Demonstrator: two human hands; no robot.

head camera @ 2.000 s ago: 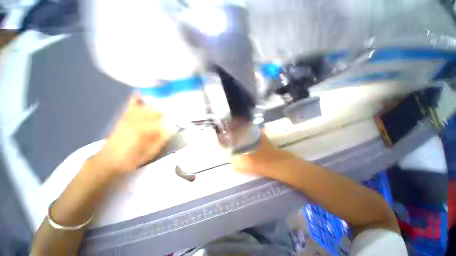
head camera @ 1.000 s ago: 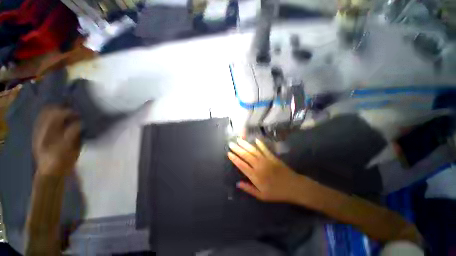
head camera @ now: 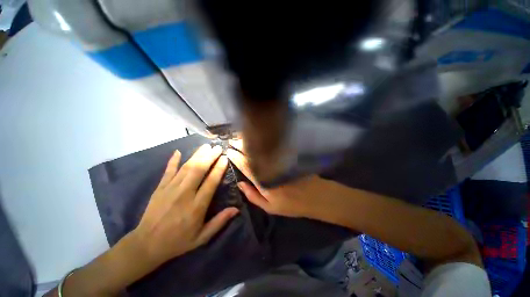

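Note:
A dark grey garment panel (head camera: 139,174) lies flat under the sewing machine head (head camera: 157,52) and spreads to the right and over the table's front edge. My left hand (head camera: 183,206) rests flat on the panel, fingers spread, fingertips just in front of the presser foot area (head camera: 222,136). My right hand (head camera: 279,194) is on the panel close beside it, fingertips near the needle area; a dark blurred machine part hides some of it. A narrow creased line or slit (head camera: 233,183) runs between the hands. The needle itself cannot be made out.
The white table surface (head camera: 52,133) shows at the left, with dark cloth (head camera: 11,255) at its lower left edge. A black phone-like rectangle (head camera: 479,119) lies at the right. Blue mesh crates (head camera: 383,255) stand below right, holding grey pieces; something red (head camera: 502,241) is beside them.
My left hand has come from the cloth at the far left onto the panel by the needle. The panel now lies further under the head. The view has moved closer to the machine head.

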